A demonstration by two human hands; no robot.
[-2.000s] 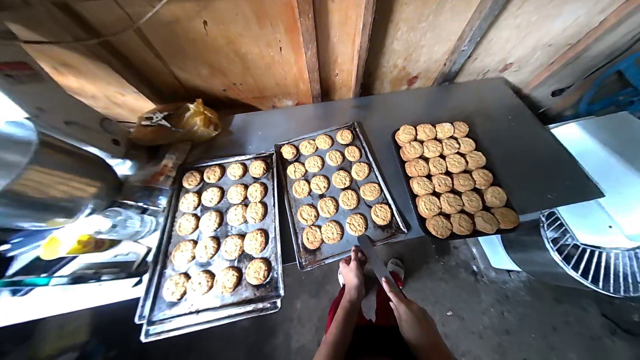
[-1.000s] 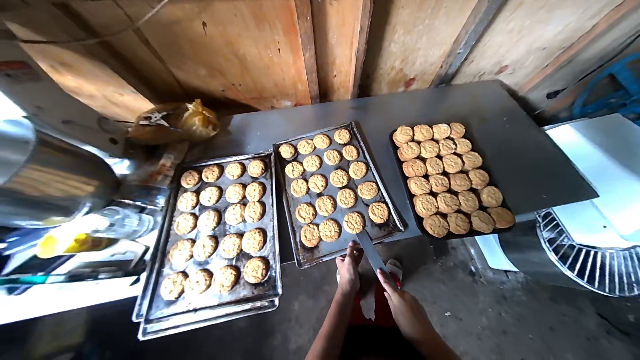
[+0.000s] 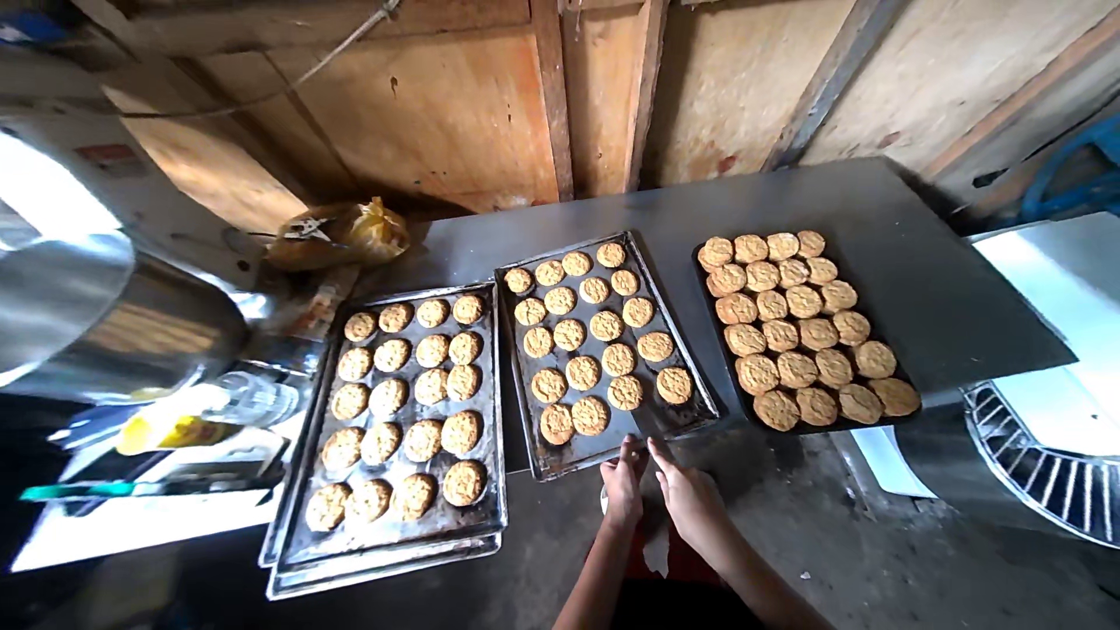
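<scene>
A metal baking tray (image 3: 535, 455) of round cookies lies at the middle of the table. Over its front edge shows the grey blade of a flat metal spatula (image 3: 638, 426), just below a cookie (image 3: 625, 392) in the front row. My right hand (image 3: 691, 500) is around the handle end of the spatula, its index finger stretched forward; the handle itself is hidden. My left hand (image 3: 622, 483) is close beside it at the tray's front edge, fingers bent; whether it grips anything is unclear.
Stacked trays of cookies (image 3: 500, 437) are at left, and a dark tray of closely packed cookies (image 3: 744, 411) at right. A yellow plastic bag (image 3: 378, 232), a large metal bowl (image 3: 166, 324) and a clear plastic container (image 3: 258, 398) stand left. A round wire rack (image 3: 1063, 490) is far right.
The spatula blade, seen slanting between my hands one second ago, now points more straight up toward the front row. My hands have come closer together.
</scene>
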